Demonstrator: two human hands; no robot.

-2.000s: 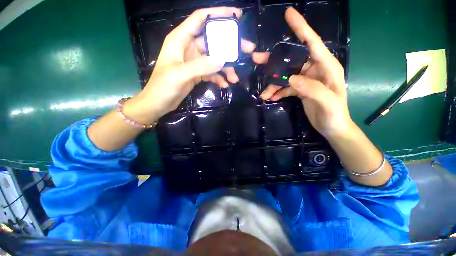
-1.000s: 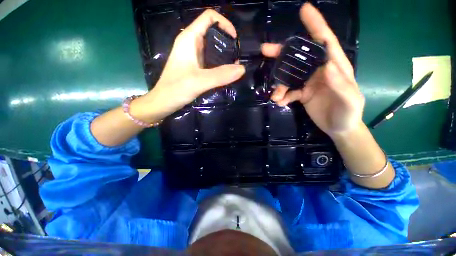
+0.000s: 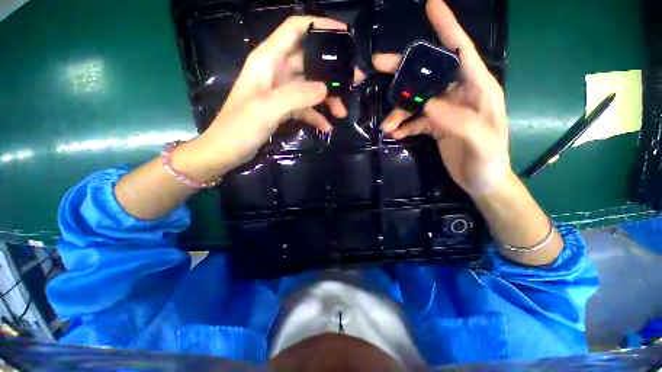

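Note:
My left hand (image 3: 265, 105) holds a black smartwatch unit (image 3: 329, 57) upright, its screen towards me with small white text and a green mark; the thumb lies at its lower left corner. My right hand (image 3: 472, 123) holds a second smartwatch unit (image 3: 425, 71), tilted, its dark screen showing white text and a red and a green mark. My right thumb is at its lower edge and the index finger points up, off the unit. Both are above a glossy black blister tray (image 3: 305, 182). One unit (image 3: 456, 226) lies in the lower right pocket, ringed side up.
The tray lies on a green mat (image 3: 94, 109). At the right, a dark pen (image 3: 573, 136) lies partly on a pale yellow paper note (image 3: 623, 109). A black edge, perhaps of another tray, shows at the far right (image 3: 652, 145).
The left unit's screen went from bright white to dark with text lines, and now shows a green mark. The right unit's text rows have given way to red and green marks. Both hands have shifted slightly.

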